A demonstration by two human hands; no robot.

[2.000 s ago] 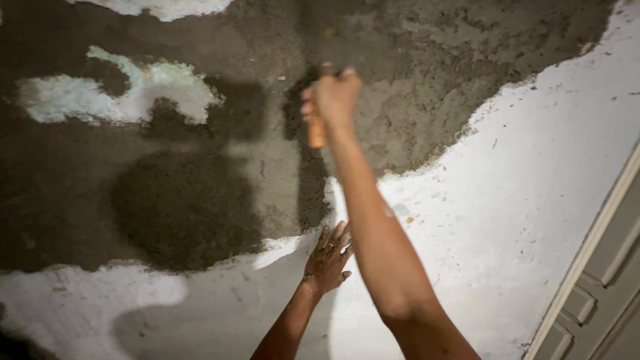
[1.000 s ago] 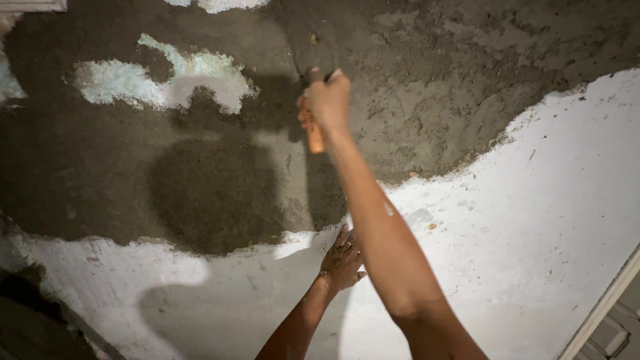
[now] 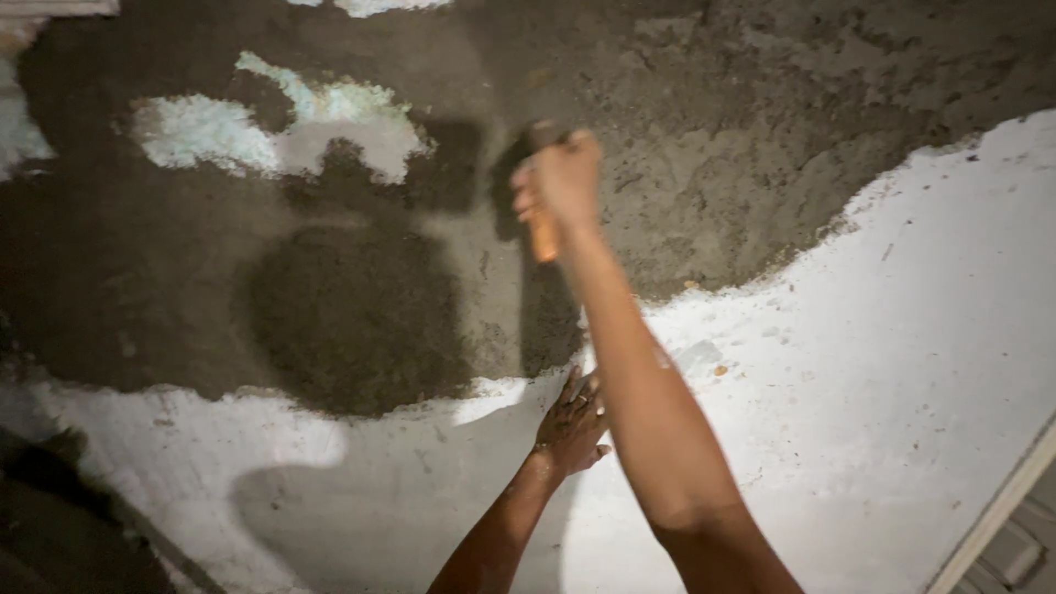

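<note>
My right hand (image 3: 565,177) is raised against a patch of wet grey mortar (image 3: 709,190) on a wall. Its fingers are closed round the orange handle (image 3: 543,237) of a tool, probably a trowel; the blade above the hand is blurred and hard to make out. Lower down, my left hand (image 3: 572,425) rests with spread fingers on the white painted wall (image 3: 874,371), just under the mortar's ragged edge. It holds nothing, and my right forearm passes in front of its fingertips.
A pale, greenish unplastered patch (image 3: 198,132) shows within the mortar at the upper left. Shadows of my head and arms fall over the wall. A panelled door or shutter with a light frame (image 3: 1002,511) stands at the lower right. The lower left corner is dark.
The view has shifted somewhat to the left. My right hand stays closed on the orange handle over the mortar, and my left hand remains on the white wall.
</note>
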